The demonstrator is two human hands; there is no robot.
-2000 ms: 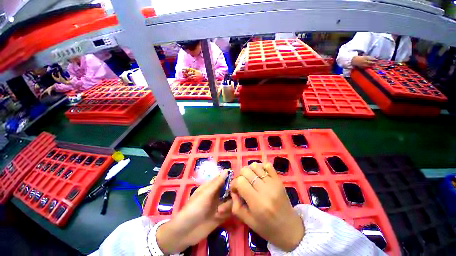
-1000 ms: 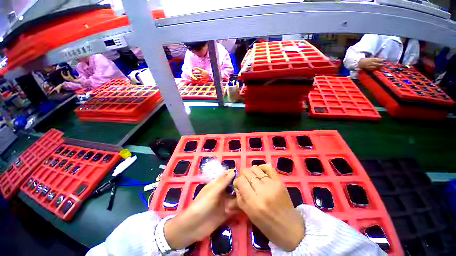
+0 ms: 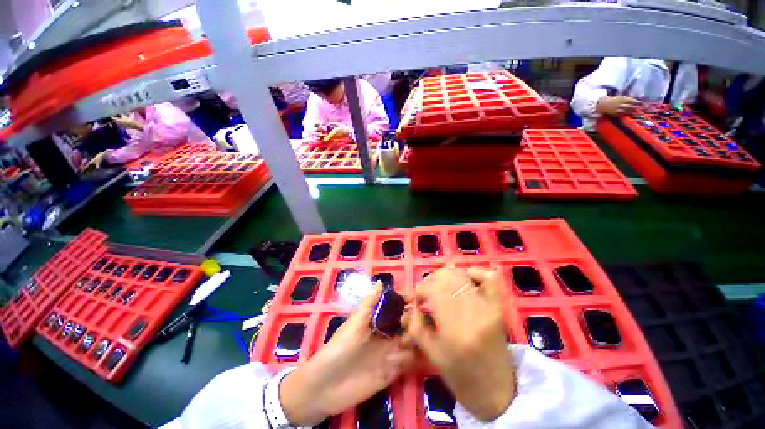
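My left hand (image 3: 344,369) holds one smartwatch unit (image 3: 388,312) above the middle of the red foam tray (image 3: 537,239). The unit's glossy black face shows, tilted up. My right hand (image 3: 464,335) is blurred, close against the unit's right side, with fingers bent; whether it grips anything is hidden. The red tray's pockets mostly hold black watch units. A bright whitish patch (image 3: 356,287), perhaps clear film, shows just beyond my left fingertips. My hands cover several pockets.
A black foam tray (image 3: 679,335) lies at the right. Smaller-looking red trays (image 3: 147,314), a black pen (image 3: 189,342) and a white-handled tool (image 3: 210,285) are at left. A shelf post (image 3: 273,134) stands behind. Stacked red trays (image 3: 461,167) and people in pink and white smocks are beyond.
The watch unit has turned so that its black face shows more. My right hand has shifted slightly right and its fingers have changed position. My left hand stays around the unit.
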